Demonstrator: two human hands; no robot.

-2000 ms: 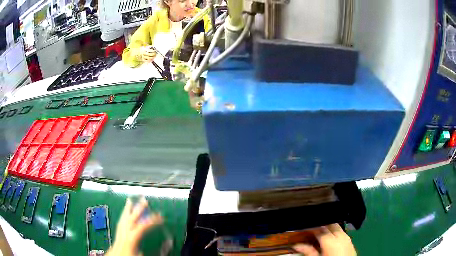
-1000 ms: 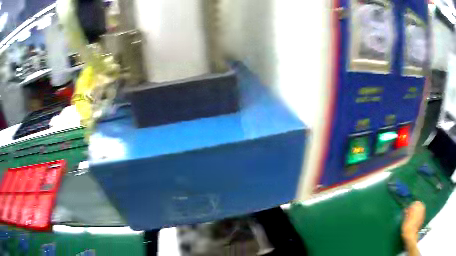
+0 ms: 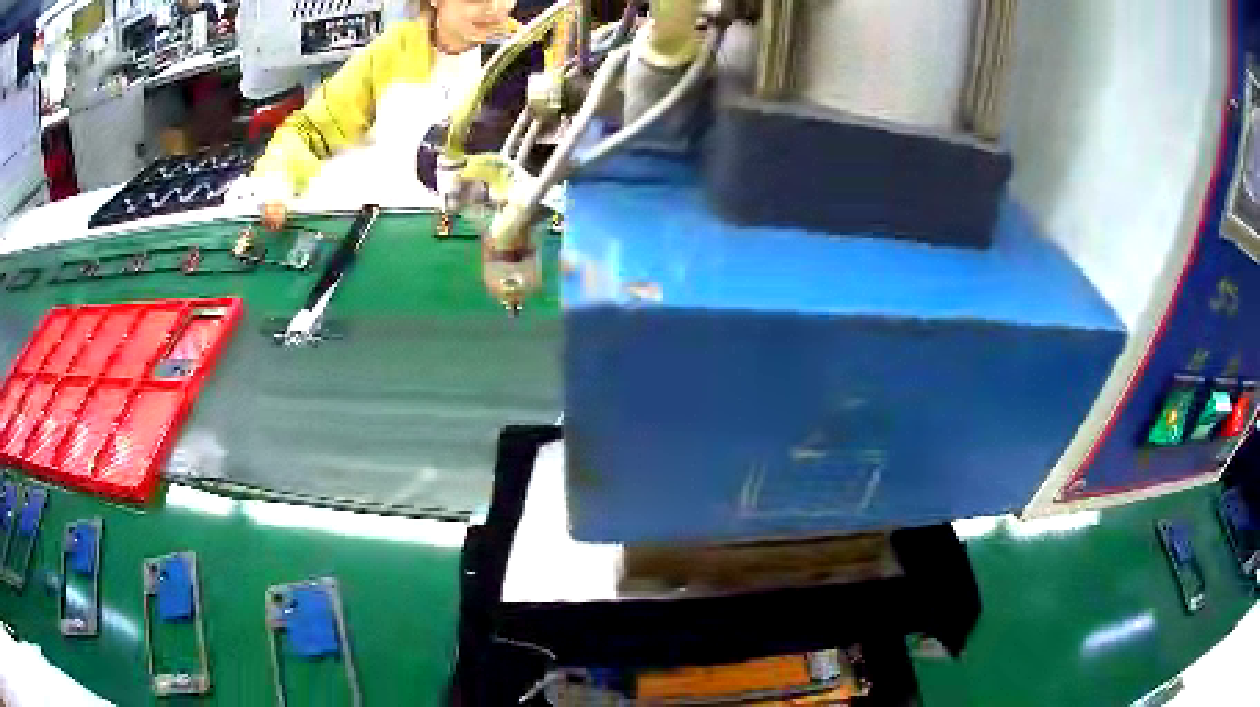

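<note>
Neither of my hands shows. The press's blue housing fills the middle, with a dark block on top. Below it is a brown-grey lower tooling. The orange-brown fixture lies low at the bottom edge inside a black angular frame; whether it holds a phone frame I cannot tell. Phone middle frames with blue film lie in a row on the green surface at left, the nearest one left of the press. More lie at the right, one of them beyond the press.
A red parts tray lies on the belt. A black tool with a pale end lies behind it. Across the line, a person in yellow reaches to parts on the green surface, near a black tray. The control panel has lit switches.
Two seconds ago both hands were at the press; one second ago one hand was by the right frames. Now neither shows. The view swung right and back. The person's hand across the line has lowered.
</note>
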